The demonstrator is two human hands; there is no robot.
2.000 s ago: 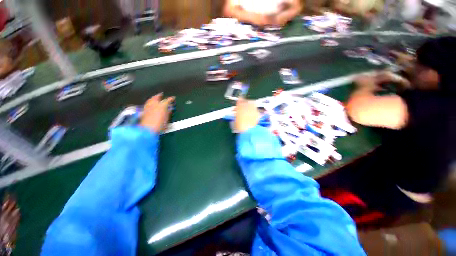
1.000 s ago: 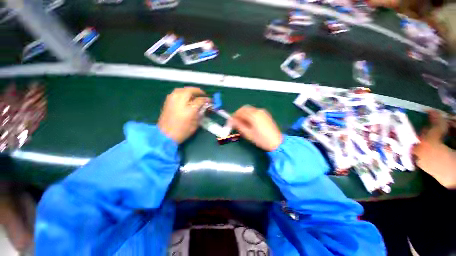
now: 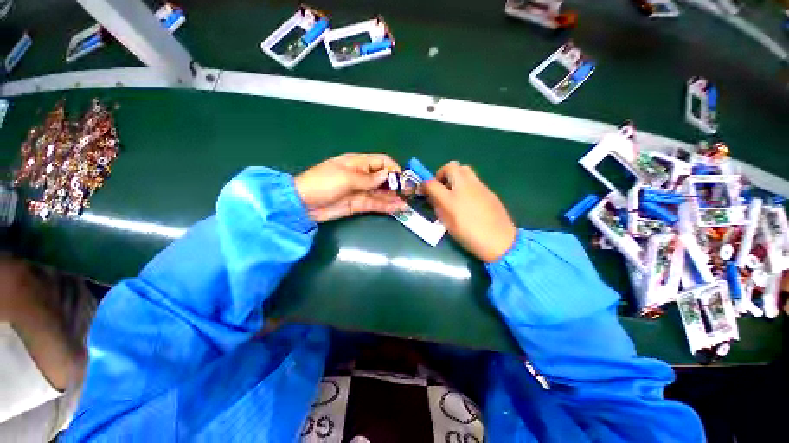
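Note:
A white housing frame is held between my two hands over the green bench, tilted, with its lower right corner pointing down. A blue battery sticks up at its top, between my hands. My left hand grips the frame's left end, where a small dark and white part shows at the fingertips. My right hand has its fingers on the battery and the frame's right side. The fingers hide part of the frame's inside.
A heap of unfinished units lies at right, with a loose-hanging battery at its left edge. A small-parts heap lies at left. A pale rail with a slanting post separates the bench from the belt, where spaced units lie.
The view has shifted and is sharper. My hands have drawn closer together on the frame. My right fingers have moved from its lower right side up to the battery.

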